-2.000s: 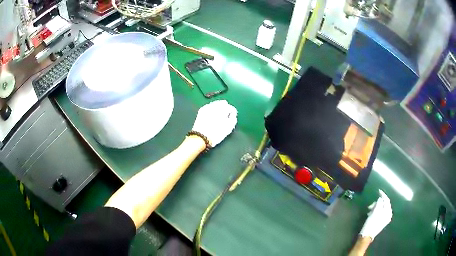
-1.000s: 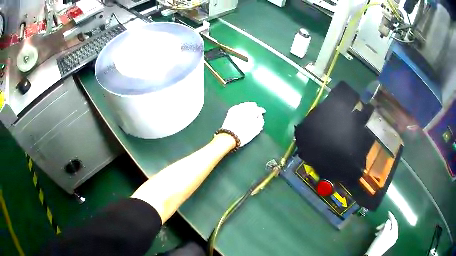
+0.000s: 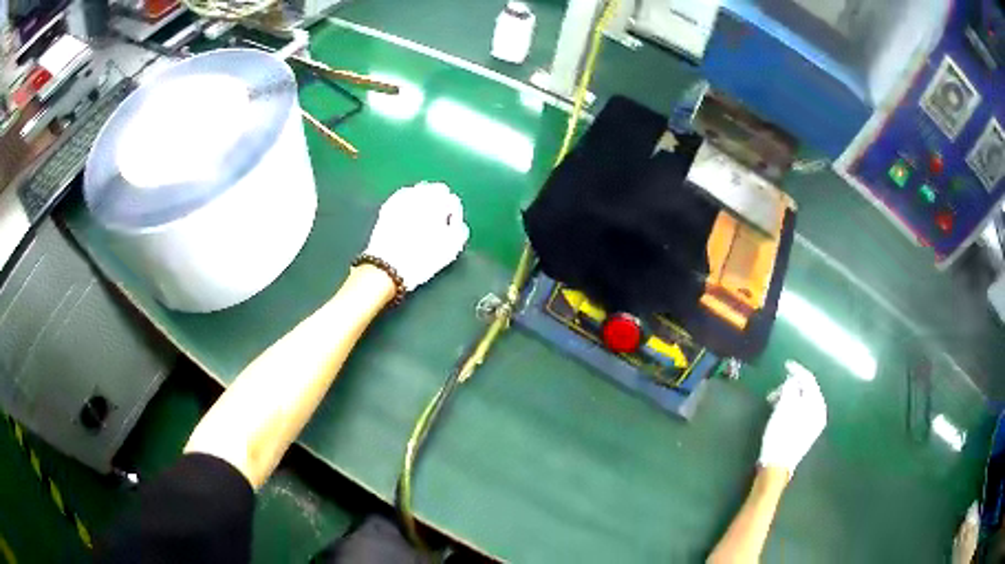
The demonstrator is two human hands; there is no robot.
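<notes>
The bench press stands on the green bench, with a blue-grey base (image 3: pixel 595 358), a red button (image 3: pixel 622 333) and yellow arrows. A black cloth (image 3: pixel 617 209) covers the left and front of its fixture. An orange-brown block (image 3: pixel 741 264) and a silver plate (image 3: pixel 736 193) show bare. My left hand (image 3: pixel 419 235), in a white glove, rests on the bench left of the press, fingers curled, nothing visible in it. My right hand (image 3: pixel 793 419), also gloved, is right of the press, fingers partly bent and slightly apart, nothing visible in it. A thin dark frame (image 3: pixel 355 107) lies between two brown strips.
A large white drum shape (image 3: pixel 237 242) stands at the left. A yellowish-green hose (image 3: pixel 441 402) runs down left of the press to the bench edge. A blue control panel (image 3: pixel 931 138) is at upper right. A white bottle (image 3: pixel 512 33) and a keyboard (image 3: pixel 72 154) are beyond.
The view has shifted. The dark frame has moved away from my left hand, in between the brown strips near the drum. Both hands stay either side of the press, with little change in pose.
</notes>
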